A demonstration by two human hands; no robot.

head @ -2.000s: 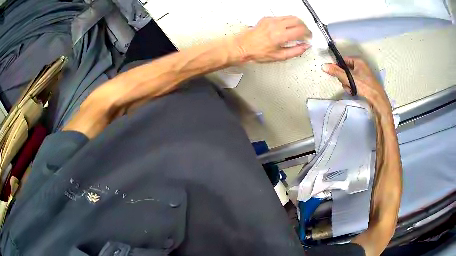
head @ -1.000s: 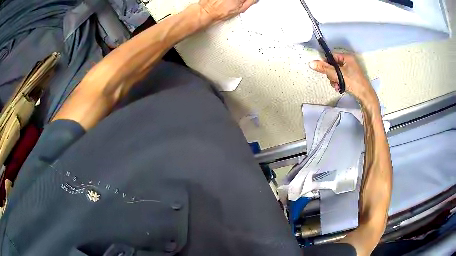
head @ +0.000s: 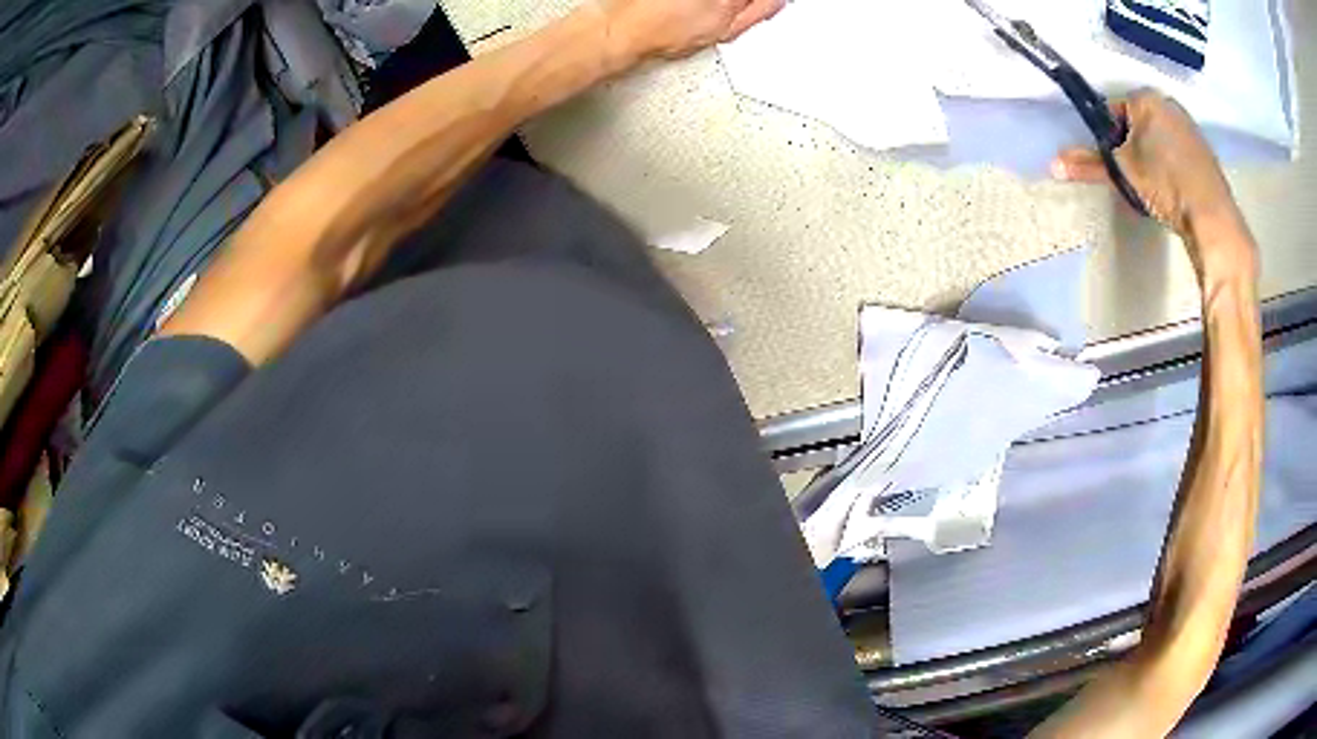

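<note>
My right hand [head: 1173, 156] holds the dark handles of the fabric shears [head: 1052, 65]. The steel blades point up and left over the white paper and run out at the top edge. The white pattern paper [head: 867, 80] lies over pale grey-blue fabric [head: 1011, 133], which shows at its lower edge. My left hand [head: 686, 20] is at the top edge, partly cut off, with its fingertips at the paper's left corner. Whether they grip it cannot be told.
A navy-and-white striped block [head: 1163, 26] lies on the paper. Cut pieces and scraps [head: 946, 419] heap over the metal rail [head: 816, 430] at the table edge. A small white scrap [head: 690, 235] lies on the speckled table [head: 809, 274]. Dark cloth [head: 217, 173] is bundled at left.
My right hand and the shears have moved right and slightly up. My left hand first moved left, then slightly right to the paper. More white paper and the striped block show. The scrap heap has shifted.
</note>
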